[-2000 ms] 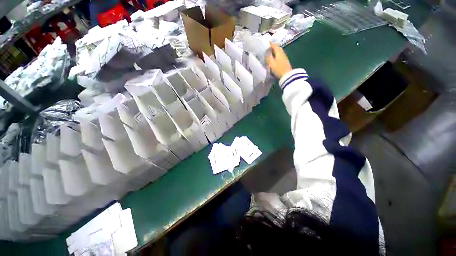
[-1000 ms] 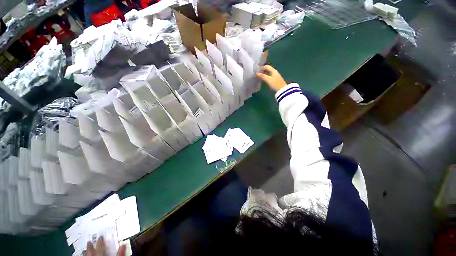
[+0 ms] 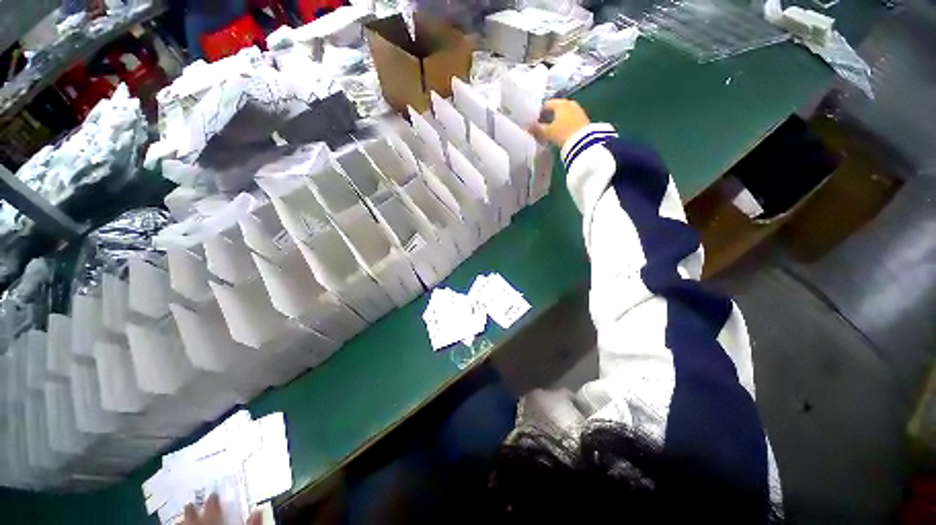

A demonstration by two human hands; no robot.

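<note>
Open white boxes (image 3: 308,256) with raised lids stand in a long double row along the green bench (image 3: 339,415). My right hand (image 3: 560,121) is at the far right end of the row, its fingers against the last boxes; whether it grips one cannot be told. My left hand (image 3: 208,512) is at the bottom left, cut off by the picture's edge, with only fingertips showing on a stack of flat white blanks (image 3: 231,467). Small printed cards (image 3: 467,311) lie loosely fanned near the front edge of the bench.
A brown cardboard box (image 3: 419,67) stands behind the row. Crumpled white wrapped goods (image 3: 231,103) are heaped behind the boxes. A wire rack (image 3: 708,31) lies at the far right of the bench. A large open carton (image 3: 765,195) is below the bench at right.
My right hand has shifted slightly along the row's far end. The fingertips of my left hand, absent two seconds ago, have come onto the blanks. The camera view has shifted a little.
</note>
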